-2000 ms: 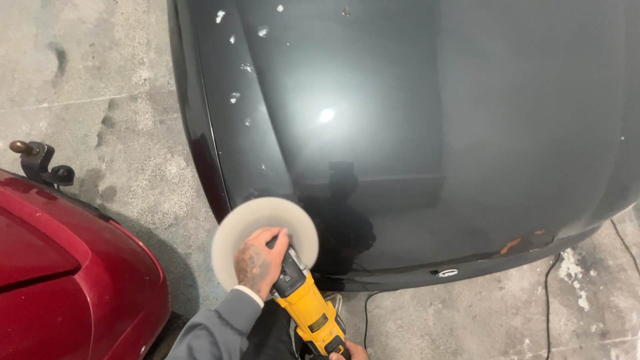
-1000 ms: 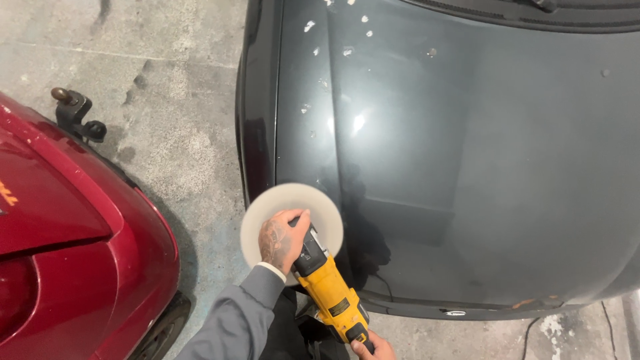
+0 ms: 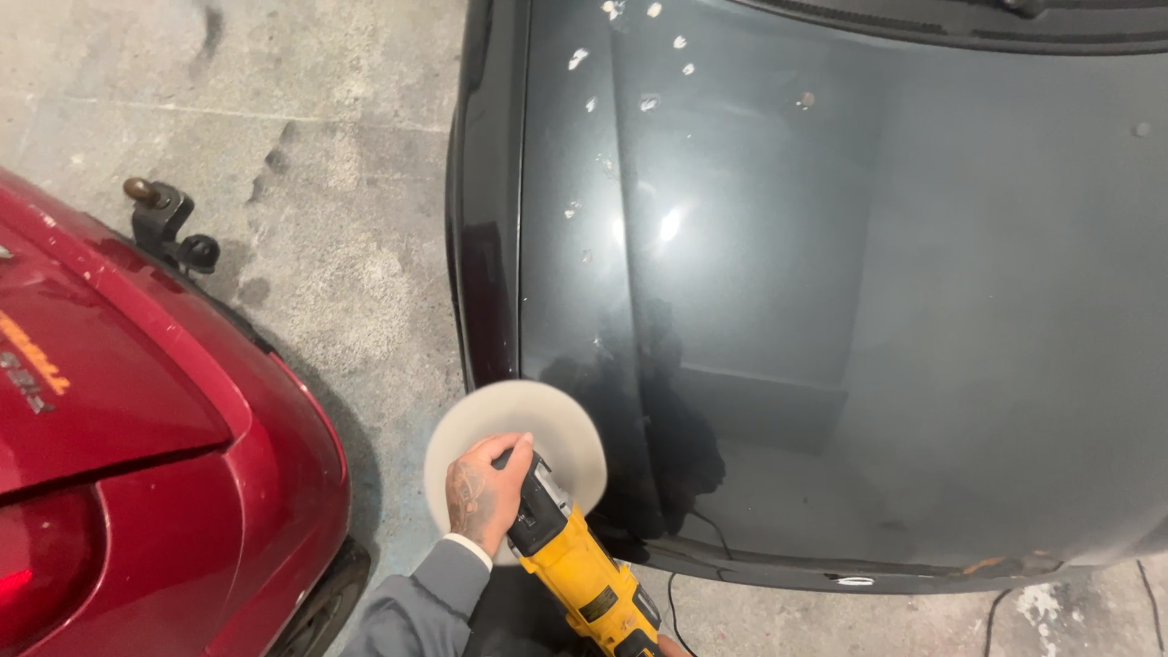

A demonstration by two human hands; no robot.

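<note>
A yellow and black rotary polisher with a round, pale pad, blurred at its rim, lies over the front corner of a dark grey car hood. My left hand, in a grey sleeve, grips the black head of the polisher above the pad. Only a small part of my right hand shows at the bottom edge, against the rear of the tool's body. White and pale spots mark the paint near the hood's left side.
A red car with a tow hitch stands at the left, a strip of concrete floor between it and the grey car. Dark cables lie on the floor at the bottom. The windshield base shows at the top.
The view has shifted, so the windshield base now shows. Both hands have stayed on the polisher, whose pad remains at the hood's front corner.
</note>
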